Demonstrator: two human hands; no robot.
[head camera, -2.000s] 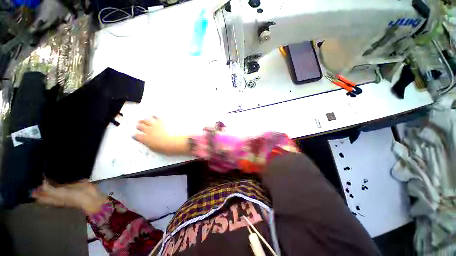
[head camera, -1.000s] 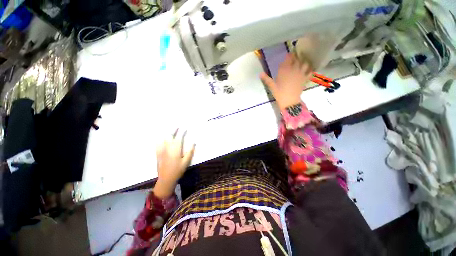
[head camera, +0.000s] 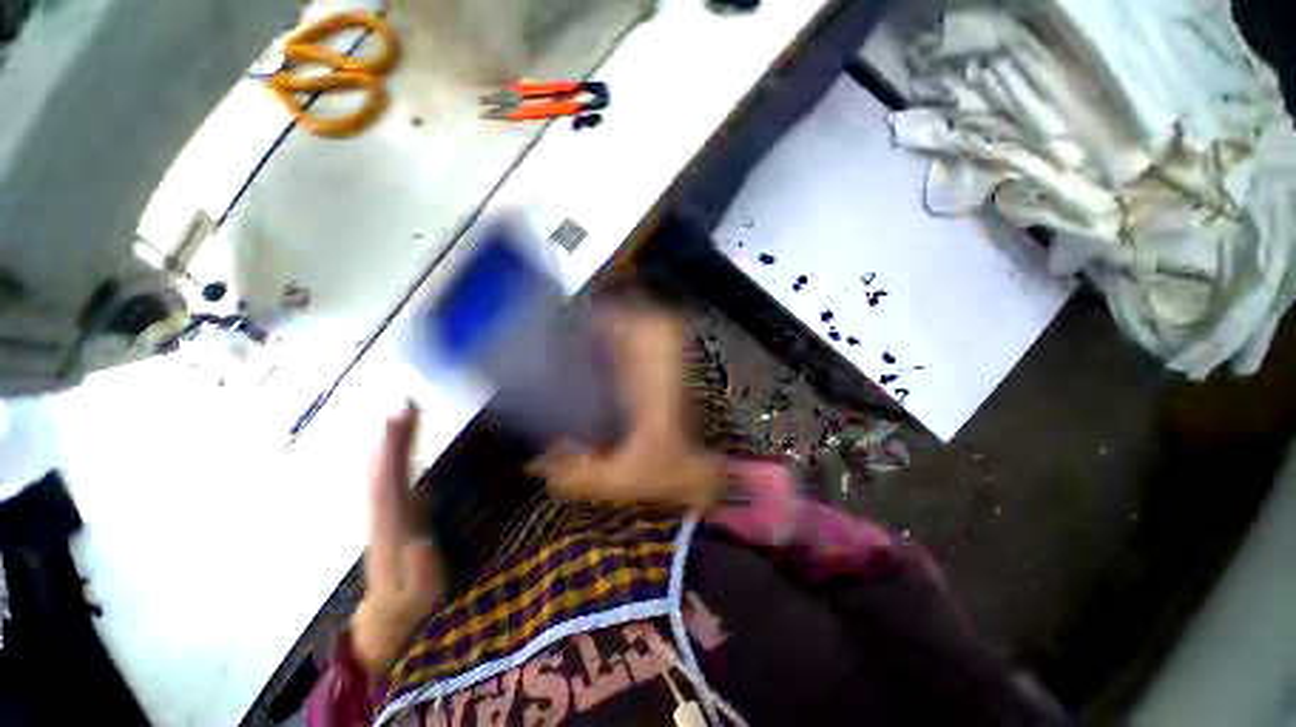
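Observation:
My right hand (head camera: 647, 412) is shut on a smartphone (head camera: 554, 362) and holds it above the table's front edge and my lap. The phone is blurred, with a blue patch lit on its screen. My left hand (head camera: 398, 547) is raised at the table edge, left of the phone, not touching it, with nothing seen in it. Its fingers look extended, but their spacing is blurred. Orange-yellow handled scissors (head camera: 334, 74) and red-orange thread snips (head camera: 547, 100) lie on the machine bed.
The sewing machine's needle area (head camera: 213, 305) is at the left. A white lower shelf (head camera: 910, 284) with black scraps is at the right, beside a heap of white fabric (head camera: 1123, 185). Black cloth (head camera: 43, 597) shows at the far left edge.
My right hand has taken the phone off the machine bed and drawn it back toward me. The scissors are now uncovered. The view has turned and shifted right, and my left hand is at the table edge.

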